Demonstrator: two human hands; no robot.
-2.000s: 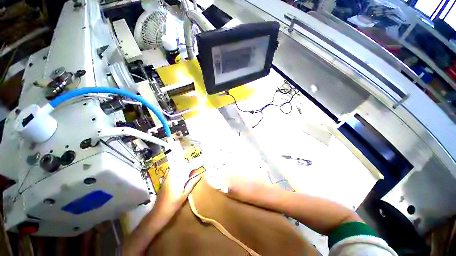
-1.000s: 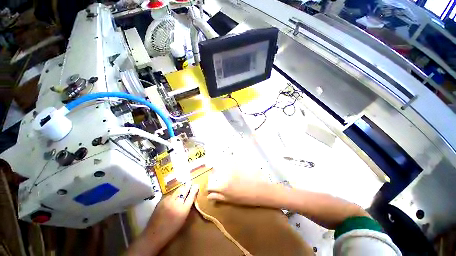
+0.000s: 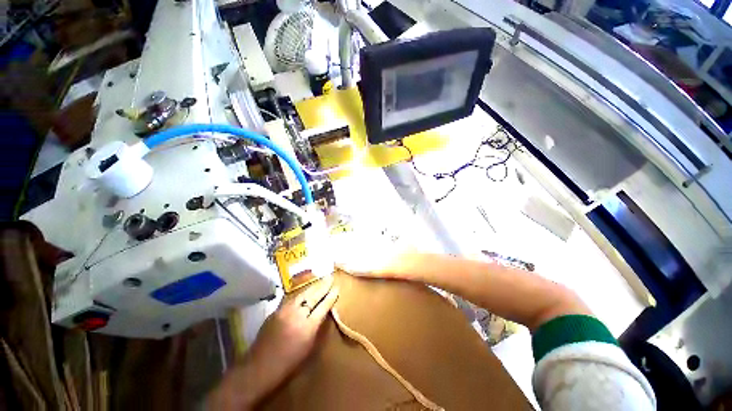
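Observation:
A large brown garment panel (image 3: 409,337) lies in front of me, with a pale tan strip (image 3: 365,343) running down it from between my hands. My left hand (image 3: 295,325) lies on the panel's left part, fingertips at its top edge by the yellow work clamp (image 3: 298,269). My right hand (image 3: 377,263) rests on the panel's upper edge, right of the clamp, and is washed out by the lamp. The sewing machine head (image 3: 189,257) is at the left. The needle area is overexposed.
A black-framed control screen (image 3: 425,84) stands behind the needle area. A blue air hose (image 3: 233,131) arches over the head. Thread snips (image 3: 507,260), a thin black cable (image 3: 473,164) and a grey plate (image 3: 549,218) lie at the right. Brown stacked pieces (image 3: 76,373) are at lower left.
The view has shifted, so the machine sits further right in the picture. The clamp's yellow part was more covered two seconds ago. Both hands remain on the panel at the clamp.

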